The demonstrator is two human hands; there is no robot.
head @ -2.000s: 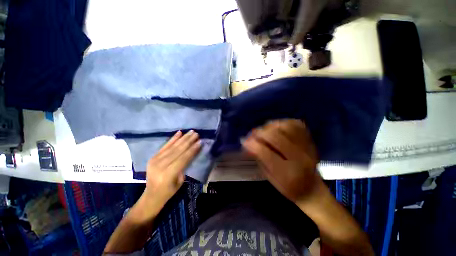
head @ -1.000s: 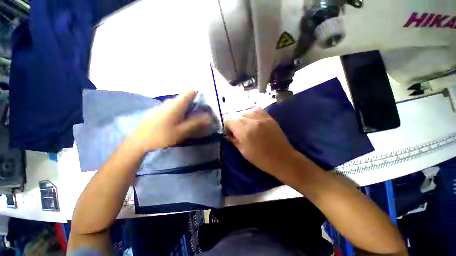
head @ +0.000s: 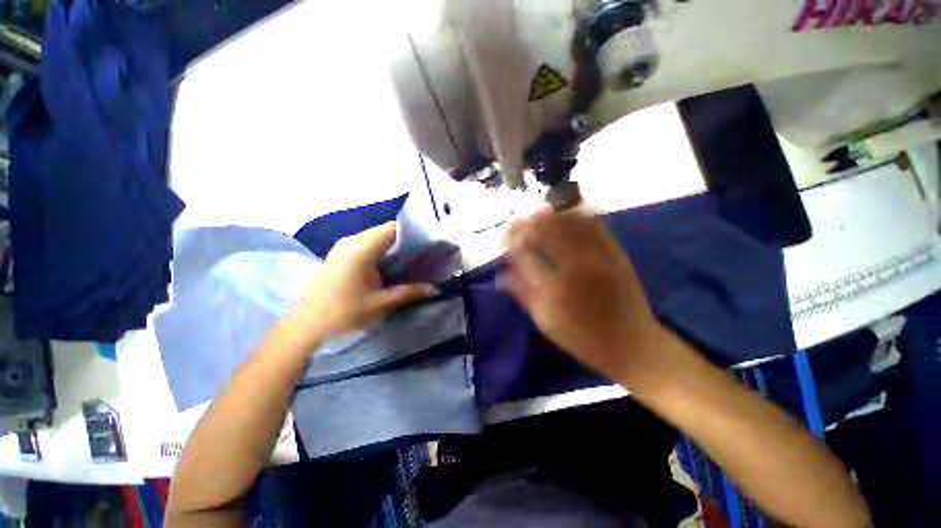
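Note:
The garment panel lies below the machine head, its pale grey-blue wrong side at left and its navy face side at right. Narrow dark bands cross the pale part. My left hand pinches a folded-up edge of the panel between thumb and fingers. My right hand is blurred, over the navy cloth with its fingertips just below the presser foot; whether it grips anything cannot be told. The fingers hide part of the cloth near the needle.
The off-white sewing machine head stands above the work. A black phone lies at right, its lower part near the navy cloth. Dark navy panels are piled at left. A printed ruler runs along the table's front right edge.
The panel was spread flatter, then folded up at its middle by my left hand. Since the last frame my right hand has moved right and up toward the presser foot. The view has shifted.

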